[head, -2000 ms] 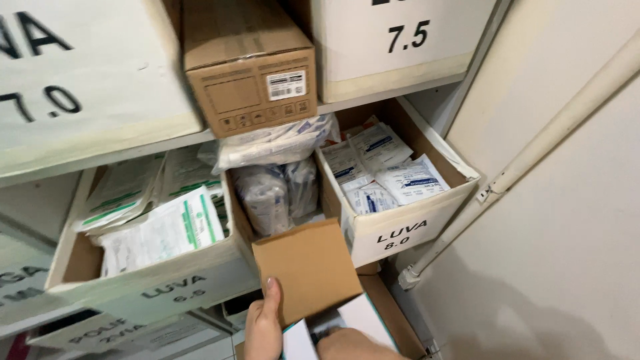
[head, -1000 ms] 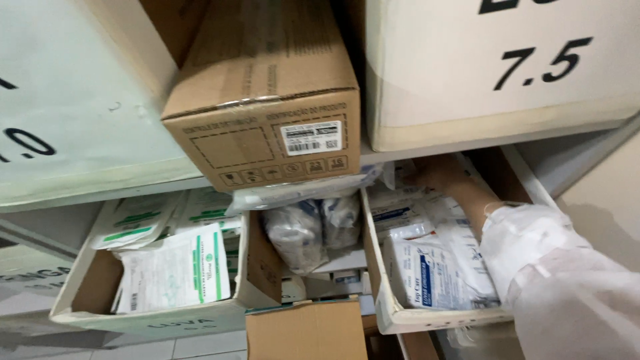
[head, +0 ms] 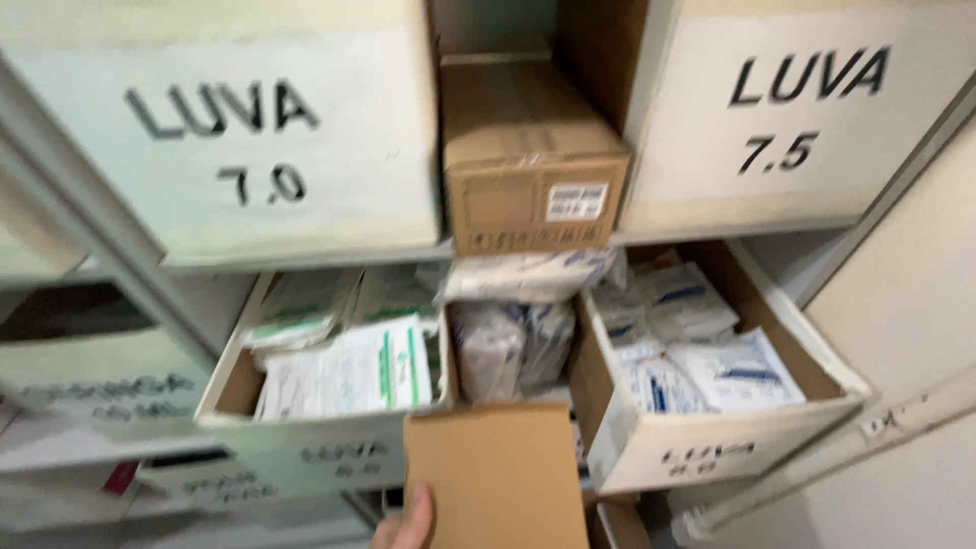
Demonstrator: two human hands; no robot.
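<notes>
A brown cardboard box or flap (head: 496, 480) stands at the bottom centre, with my left hand (head: 408, 522) on its left edge, thumb on the near face; the rest of that hand is cut off by the frame. My right hand is out of view. Behind the cardboard, white packets with green print (head: 347, 370) fill an open bin (head: 305, 442) on the left. White packets with blue print (head: 717, 374) lie in an open bin (head: 686, 454) on the right. Plastic-wrapped bundles (head: 511, 343) sit between the two bins.
On the shelf (head: 305, 263) above stand a large bin labelled LUVA 7.0 (head: 229, 152), a closed cardboard carton (head: 534, 183) and a bin labelled LUVA 7.5 (head: 778, 114). A pale pipe (head: 785, 461) runs along the wall at right. Further labelled bins (head: 107, 389) are at left.
My right hand, inside the right bin one second ago, has left the view. My left hand shows again on the cardboard, as it did two seconds ago. The view has shifted.
</notes>
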